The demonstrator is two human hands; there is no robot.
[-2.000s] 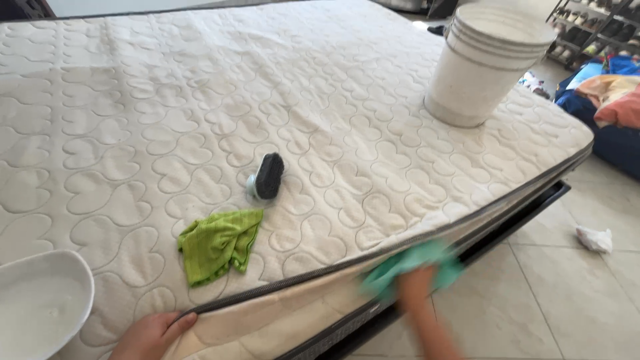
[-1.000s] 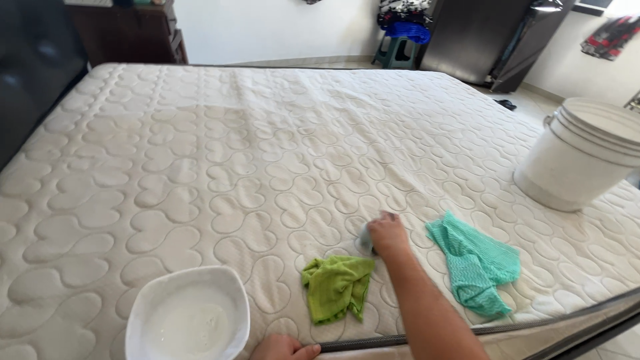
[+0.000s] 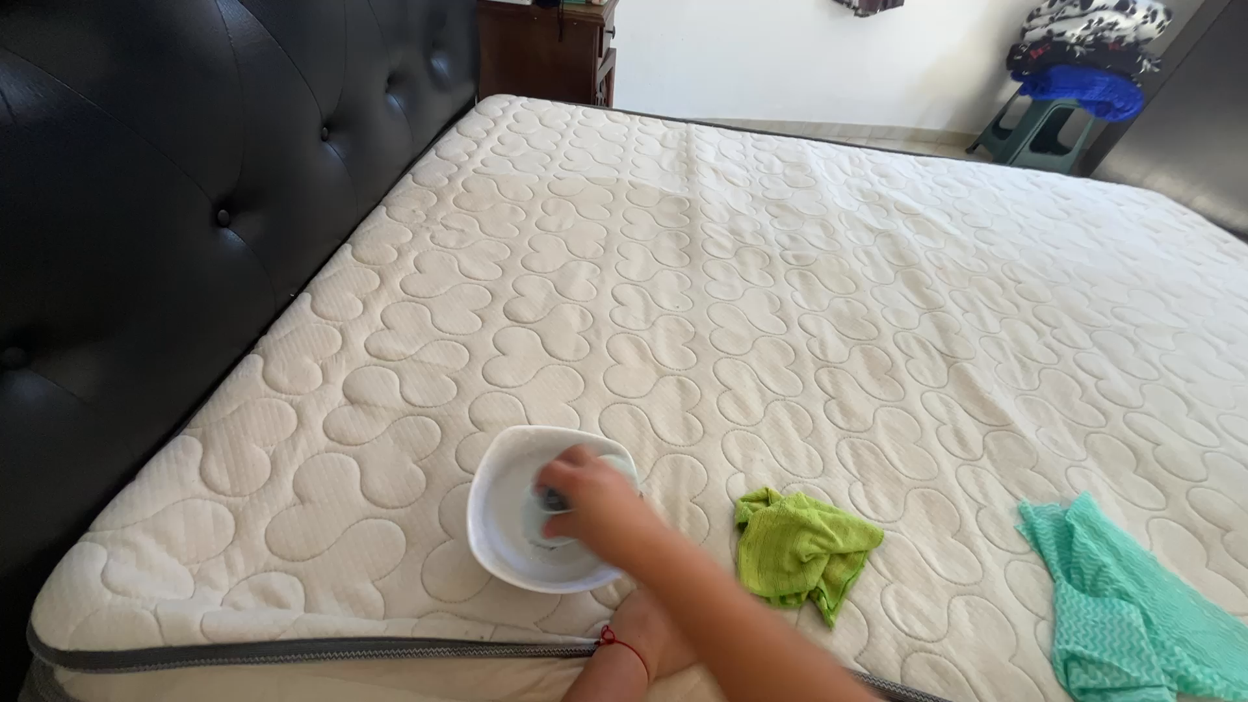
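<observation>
A white bowl (image 3: 502, 526) of cloudy liquid rests on the quilted mattress (image 3: 643, 292) near its front edge. My right hand (image 3: 595, 497) is in the bowl, its fingers closed around a small scrub brush (image 3: 553, 500) that is mostly hidden by the hand. Below it, my left hand (image 3: 648, 624), with a red string at the wrist, lies at the mattress edge beside the bowl, partly covered by my right forearm; its fingers are hidden. To the right of the bowl lies a crumpled green cloth (image 3: 804, 546), and further right a teal cloth (image 3: 1121, 604).
A black tufted headboard (image 3: 224, 214) borders the mattress on the left. Behind the far edge stand a dark wooden nightstand (image 3: 541, 54) and a green plastic stool (image 3: 1038, 132) with folded blankets (image 3: 1087, 49) on it. Dark piping runs along the mattress's front edge.
My right hand first wiped the mattress side with the teal cloth, then took the brush beside the green cloth, and is now in the bowl with it. The view has swung left.
</observation>
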